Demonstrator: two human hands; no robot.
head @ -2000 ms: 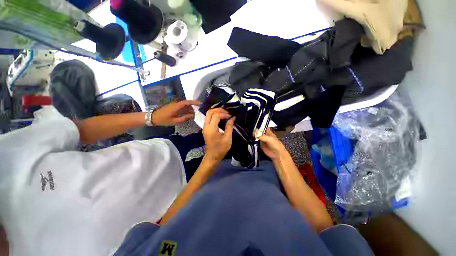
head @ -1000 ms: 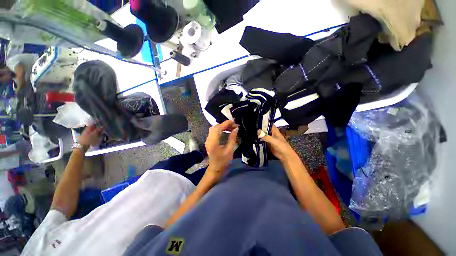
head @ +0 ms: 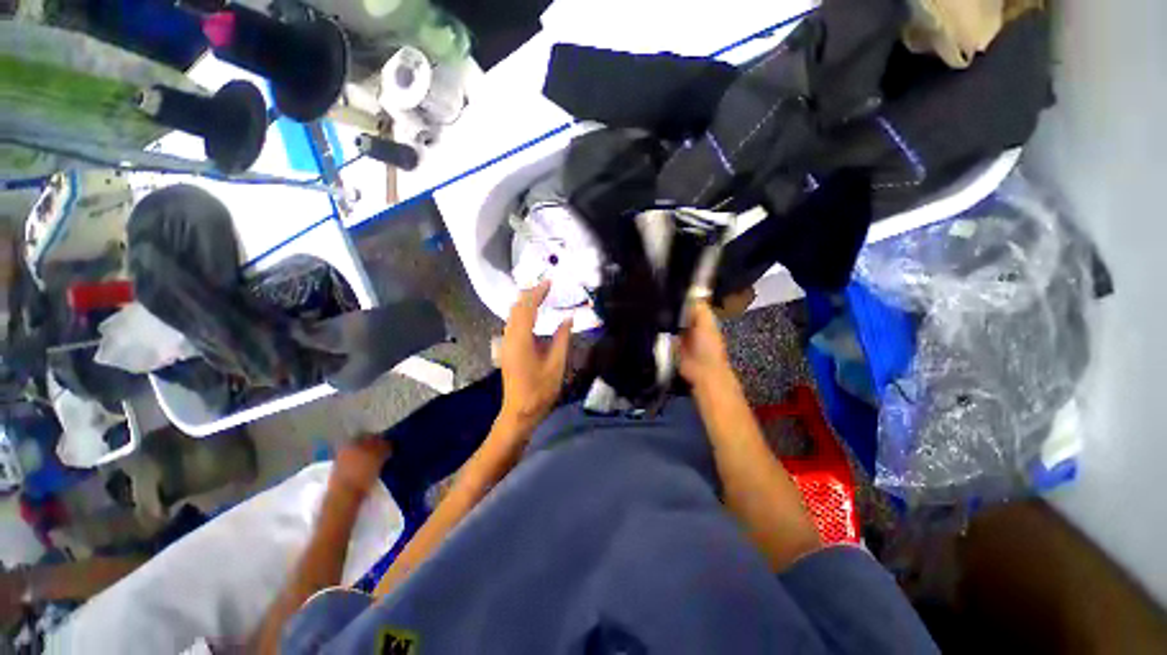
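Note:
A bundle of black fabric with black-and-white striped pieces (head: 655, 275) hangs in front of my body, partly blurred. My right hand (head: 698, 343) grips its right side. My left hand (head: 535, 365) is left of the bundle, with thumb and fingers apart and nothing visible in it. Its fingertips are at the lower edge of a white piece with a small dark spot (head: 555, 262), at the near end of the white trough (head: 471, 211); whether they touch it is unclear. Dark grey garment pieces (head: 781, 122) are heaped over the trough and table.
Thread cones (head: 237, 126) stand at the upper left. Dark grey cloth (head: 192, 256) hangs over another trough. A person in a white top (head: 192, 576) is at the lower left. A red stool (head: 813, 467), a blue crate (head: 883, 365) and clear plastic (head: 966, 371) are at the right.
The bundle has shifted and turned in my right hand. The white piece in the trough end now shows. My left hand has moved slightly up to it. The other person's arm has moved closer.

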